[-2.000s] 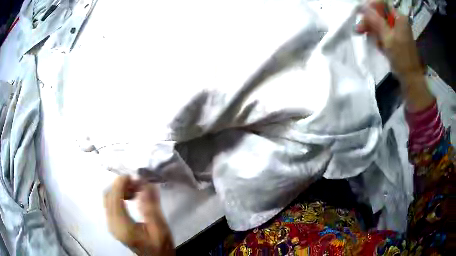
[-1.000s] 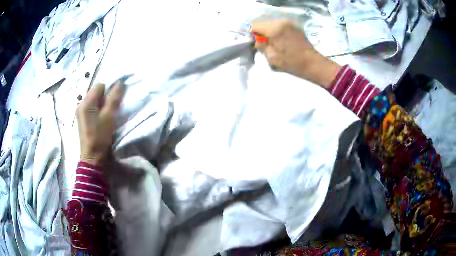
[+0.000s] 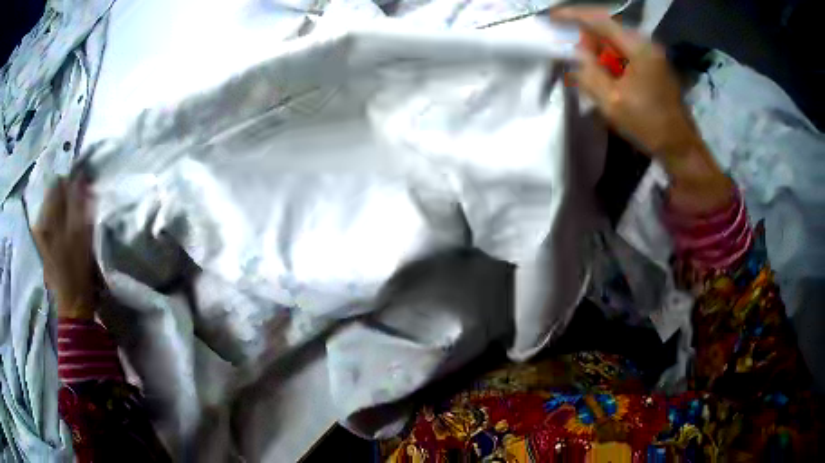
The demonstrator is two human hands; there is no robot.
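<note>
A pale grey-white jacket (image 3: 317, 217) is stretched between my two hands, its upper edge lifted and its lower part hanging in folds towards my lap. My left hand (image 3: 68, 235) is at the far left and holds the jacket's left end; it is blurred. My right hand (image 3: 633, 86) is at the upper right and grips the jacket's upper right edge. Orange-red thread snips (image 3: 611, 61) show between the fingers of my right hand; their blades cannot be made out.
More pale garments (image 3: 27, 181) with dark buttons lie along the left side. Other pale cloth (image 3: 760, 136) lies at the right. The white table's dark edge (image 3: 318, 441) shows at the bottom, near my patterned clothing (image 3: 543, 425).
My hands have moved apart, the left one outward and down, the right one to the right. The jacket has gone from lying spread to being lifted and stretched between them.
</note>
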